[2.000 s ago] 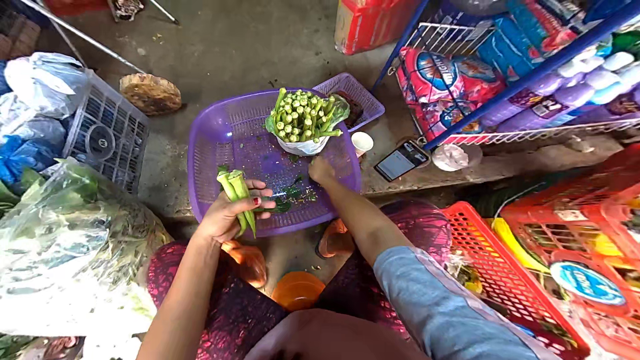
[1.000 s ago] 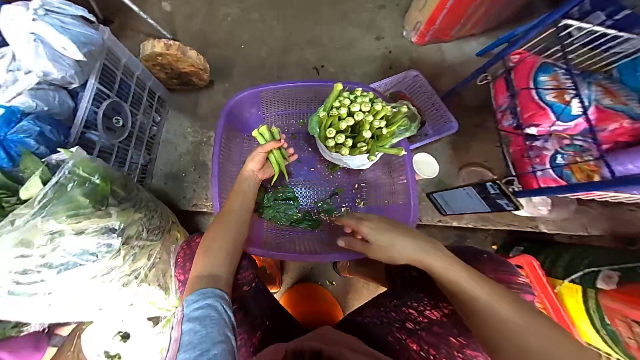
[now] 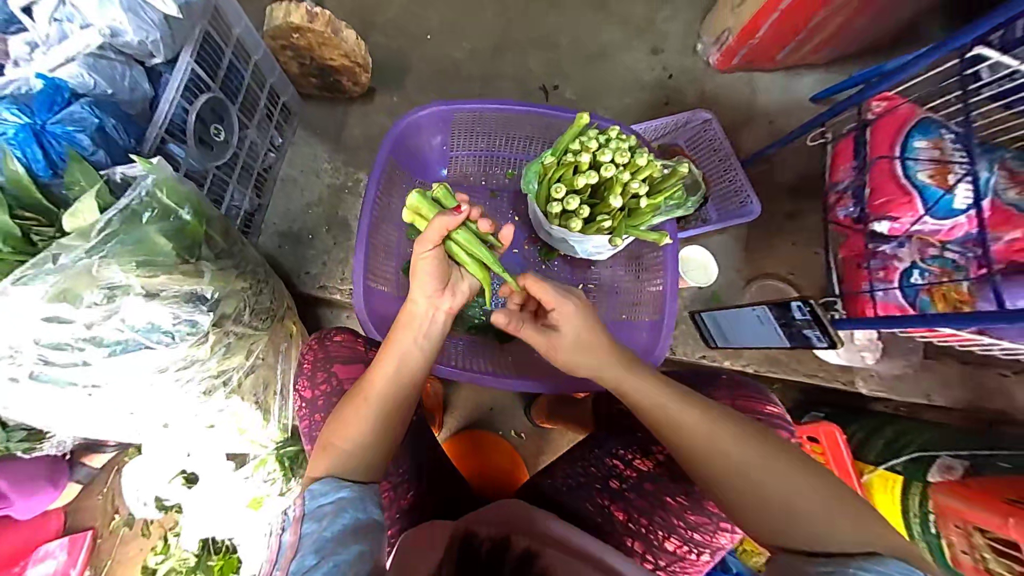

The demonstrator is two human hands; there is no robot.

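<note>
Several green okra pods [image 3: 464,240] lie across the palm of my left hand [image 3: 444,268], which is closed around them over the purple plastic basket [image 3: 372,240]. The fingers of my right hand [image 3: 560,324] meet at the lower tip of one pod; whether they pinch it is hard to tell. A plastic bag packed with upright okra [image 3: 604,184] stands in the right part of the basket. Dark green leaves [image 3: 480,320] lie on the basket floor, partly hidden under my hands.
A small purple basket [image 3: 732,180], a white cup [image 3: 698,266] and a phone [image 3: 768,324] are at the right. A wire rack holds pink packets [image 3: 888,200]. At the left are a large bag of leaves [image 3: 160,304], a grey crate [image 3: 264,136] and a wooden block [image 3: 316,52].
My right hand has come up from the basket's near edge to the tips of the okra in my left hand. The view has shifted.
</note>
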